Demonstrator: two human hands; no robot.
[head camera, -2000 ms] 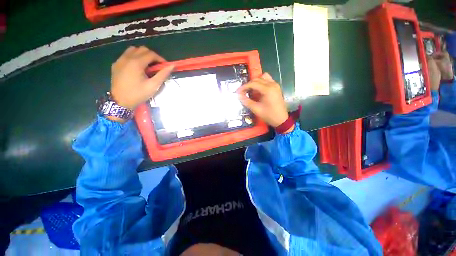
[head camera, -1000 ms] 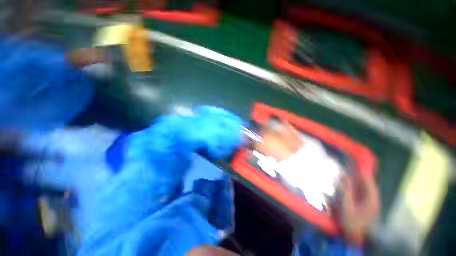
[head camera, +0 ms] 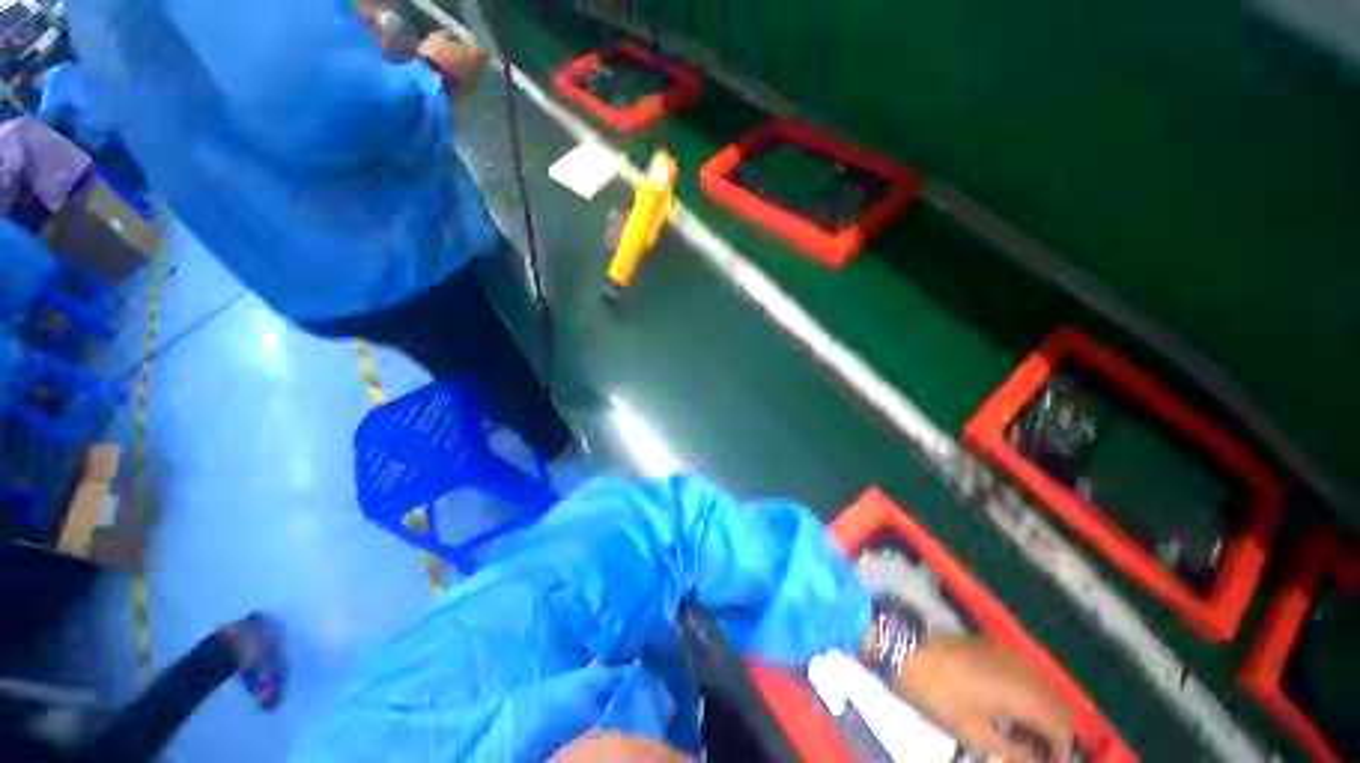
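Observation:
The red-orange frame [head camera: 955, 584] with the tablet assembly lies on the green bench at the bottom right, cut off by the picture's lower edge. A bright silver-white area, likely the battery [head camera: 880, 716], shows inside it. My left hand [head camera: 984, 695], with a metal watch at the wrist, reaches over the tablet. Its fingertips are blurred at the lower edge, and whether they hold anything cannot be told. My right hand is not in view.
More red-framed tablets [head camera: 813, 187] lie in the rear lane beyond the worn white strip. A yellow electric screwdriver [head camera: 644, 224] and a white sheet [head camera: 586, 169] lie farther left. A person in a blue smock [head camera: 313, 164] stands at the bench. A blue stool [head camera: 448, 462] is on the floor.
The view has swung left along the bench. The tablet and my left hand now sit at the lower right, and my right hand has left the picture.

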